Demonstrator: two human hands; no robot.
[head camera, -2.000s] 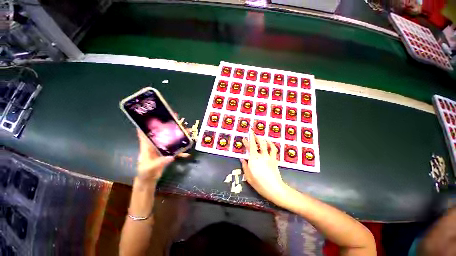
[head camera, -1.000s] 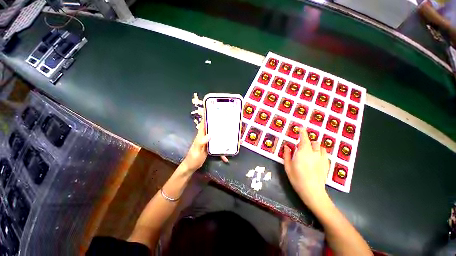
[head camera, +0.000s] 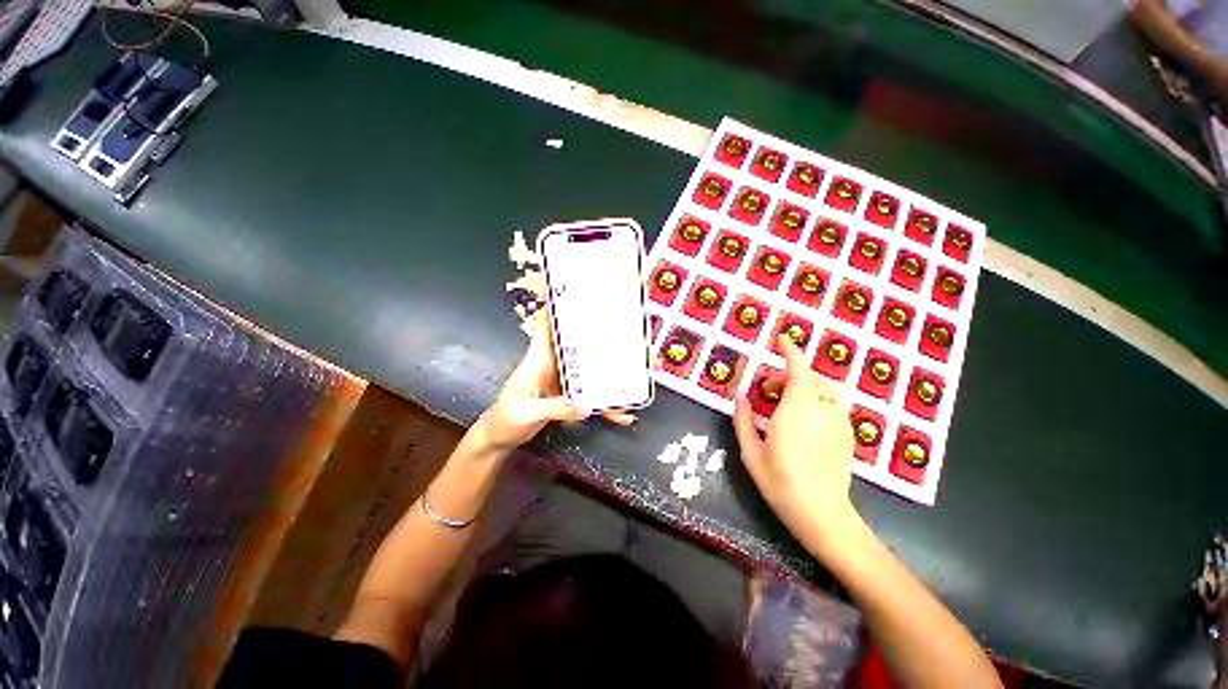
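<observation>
My left hand (head camera: 528, 397) holds a smartphone (head camera: 597, 316) upright, with its bright white screen facing me, left of the white foam tray (head camera: 945, 489). The tray holds rows of red units (head camera: 913, 455) with gold-yellow round centres. My right hand (head camera: 797, 438) lies over the tray's front edge, its index finger reaching to a unit and its thumb beside another. Whether it grips a unit cannot be told. Cream scraps (head camera: 694, 464) lie between my hands near the bench edge. More scraps (head camera: 525, 285) lie partly hidden behind the phone.
Clear blister trays with dark parts (head camera: 115, 337) stand at lower left. Paired dark-and-silver devices (head camera: 132, 124) with a cable lie at the far left of the bench. A pale rail (head camera: 593, 101) runs behind the work. Another person's arm (head camera: 1174, 41) shows at top right.
The phone screen went from a dark and pink picture to white, and the phone now stands upright nearer the tray. The view has shifted. My right hand remains over the tray's front rows.
</observation>
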